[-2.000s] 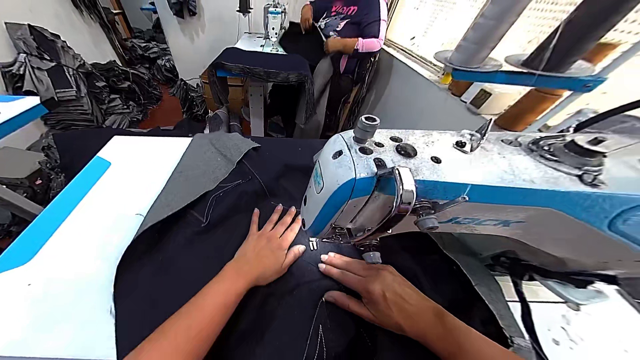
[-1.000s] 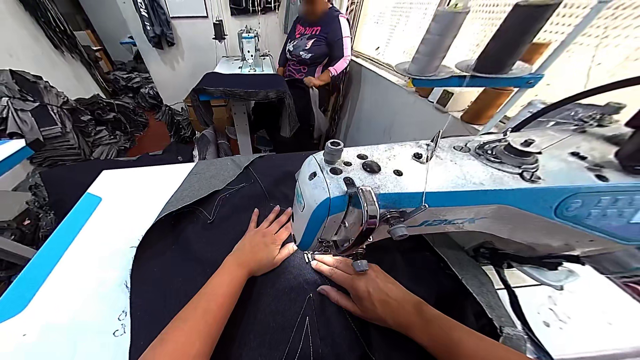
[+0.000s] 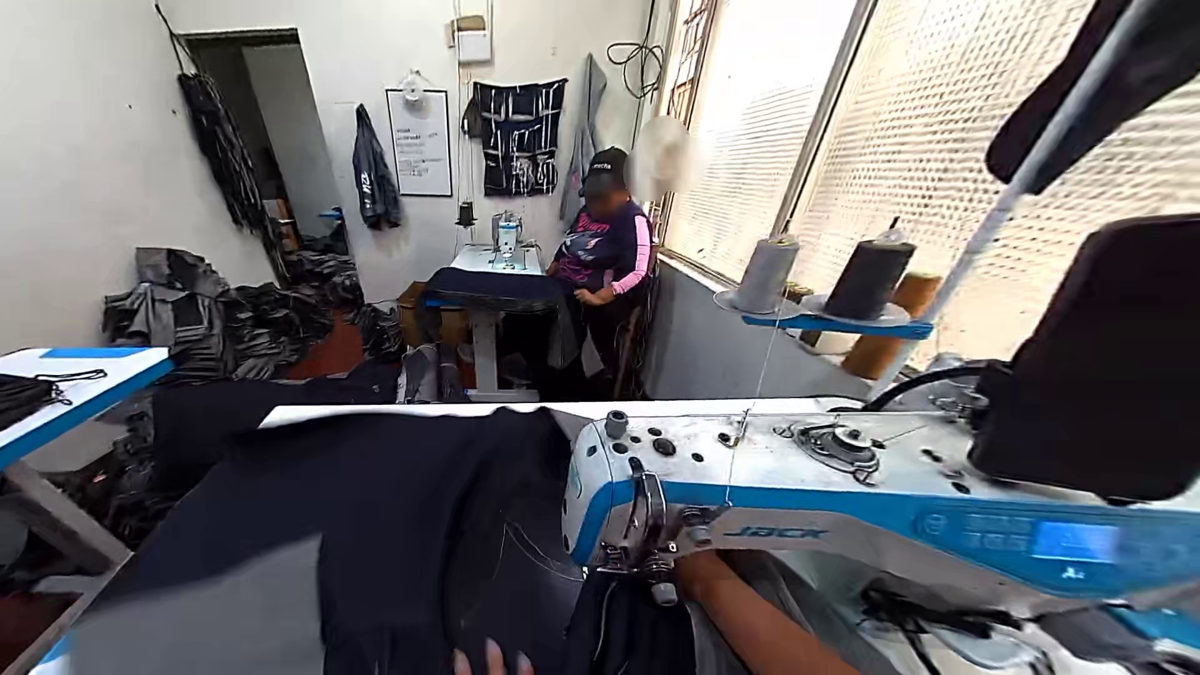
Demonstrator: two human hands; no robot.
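A white and blue Jack sewing machine (image 3: 806, 497) stands over dark fabric (image 3: 394, 506), which is spread and folded across the table at left, with a grey part in front. Only the fingertips of my left hand (image 3: 492, 659) show, at the bottom edge on the fabric; the rest is out of frame. My right hand (image 3: 698, 567) reaches under the machine arm beside the presser foot, its fingers hidden behind the machine head and cloth. Whether it grips the cloth does not show. Light stitched or drawn lines run on the fabric left of the needle.
Thread cones (image 3: 870, 279) stand on a blue rack behind the machine. A person (image 3: 600, 244) sits at another sewing machine (image 3: 507, 242) further back. Piled dark garments (image 3: 225, 323) lie at the left, beyond a white and blue side table (image 3: 103, 375). A dark panel hangs at right.
The view has tilted up. My left hand has moved from beside the needle toward the bottom edge, and my right hand has gone under the machine arm. The fabric at left is now folded over.
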